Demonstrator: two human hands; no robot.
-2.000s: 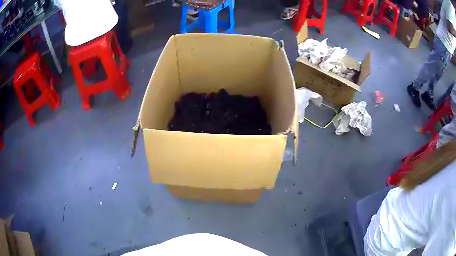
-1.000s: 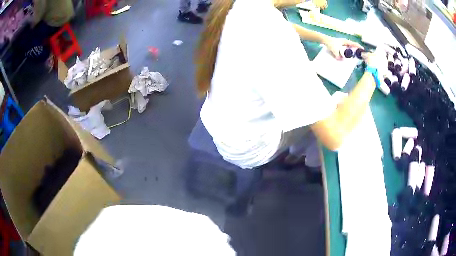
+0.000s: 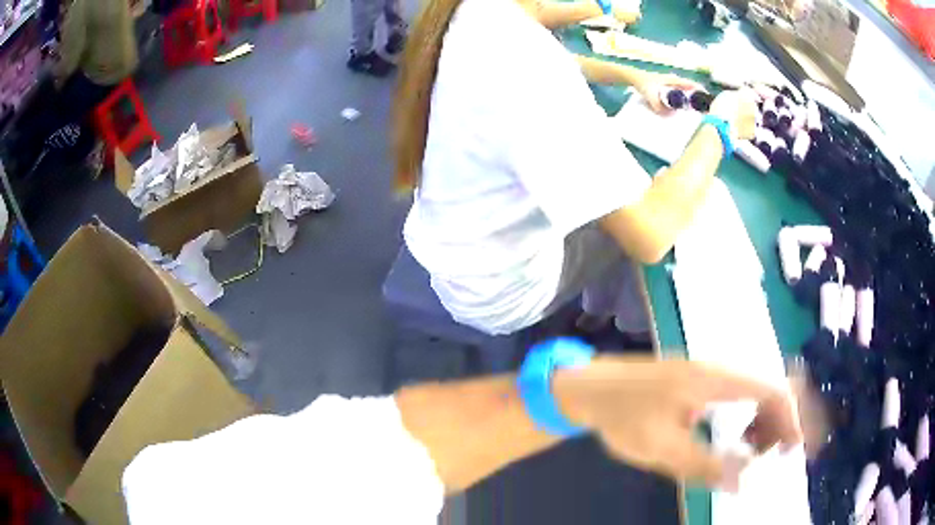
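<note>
My left hand [image 3: 682,415], with a blue wristband [image 3: 554,385], reaches in from the lower left over the row of thin white bags [image 3: 723,292] along the green table's near edge. Its fingers are curved and apart, with white bag material showing between them; no item shows clearly in it. A blurred skin-coloured patch lies just past the fingertips; I cannot tell what it is. My right hand is not in view. Pink-and-black items [image 3: 846,308] lie in small groups past the bags, beside a dark mass of black pieces [image 3: 892,226].
A person in a white shirt [image 3: 533,164] sits at the table [image 3: 661,308] ahead, their hands near dark-ended items [image 3: 687,99] and a white sheet. An open carton [image 3: 77,359] holding dark contents stands on the floor at left. Beyond it are a carton of crumpled paper [image 3: 200,190] and red stools [image 3: 125,118].
The view has swung right from the floor carton to the table. My left hand and forearm have come into view over the bags. The seated person's hands remain near the dark-ended items.
</note>
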